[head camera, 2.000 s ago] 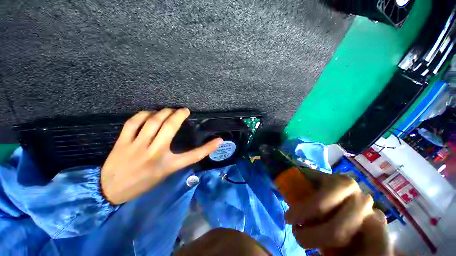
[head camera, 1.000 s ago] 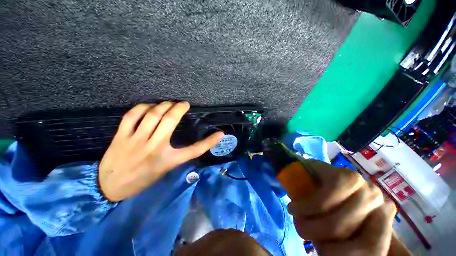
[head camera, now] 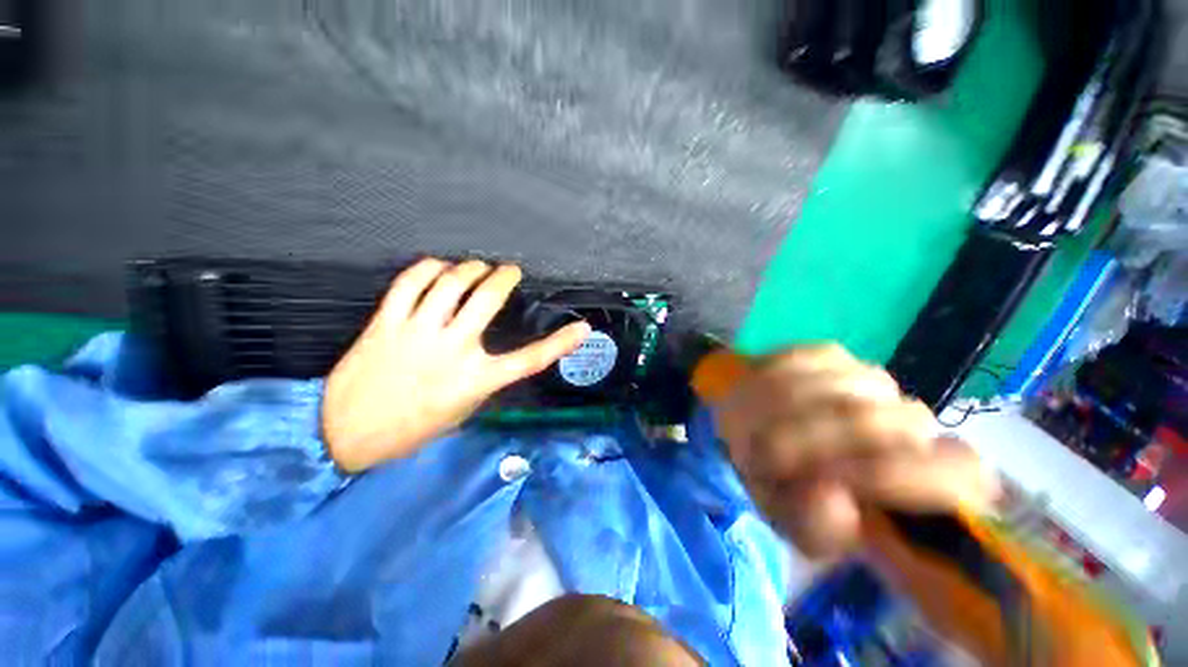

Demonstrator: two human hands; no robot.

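Note:
A long black slotted fan tray [head camera: 280, 317] lies along the near edge of the mat, against my smock. A black cooling fan with a round pale label [head camera: 588, 357] sits near its right end, beside a small green circuit board [head camera: 650, 341]. My left hand [head camera: 450, 365] holds the tray from above, thumb at the fan label. My right hand [head camera: 834, 437] grips an orange and black electric screwdriver [head camera: 958, 573] just right of the tray's end. Its tip is hidden or blurred, so contact cannot be told.
The dark grey mat [head camera: 456, 117] spreads beyond the tray over a green bench top [head camera: 873, 222]. A black fan part [head camera: 860, 46] lies at the top right. Long black modules [head camera: 964, 313] lie along the right side, with a blue strip and crumpled clear plastic beyond.
My right hand has moved up and left, and more of the orange screwdriver body shows. The tray's left end and my left hand have shifted right in view. The picture is more blurred.

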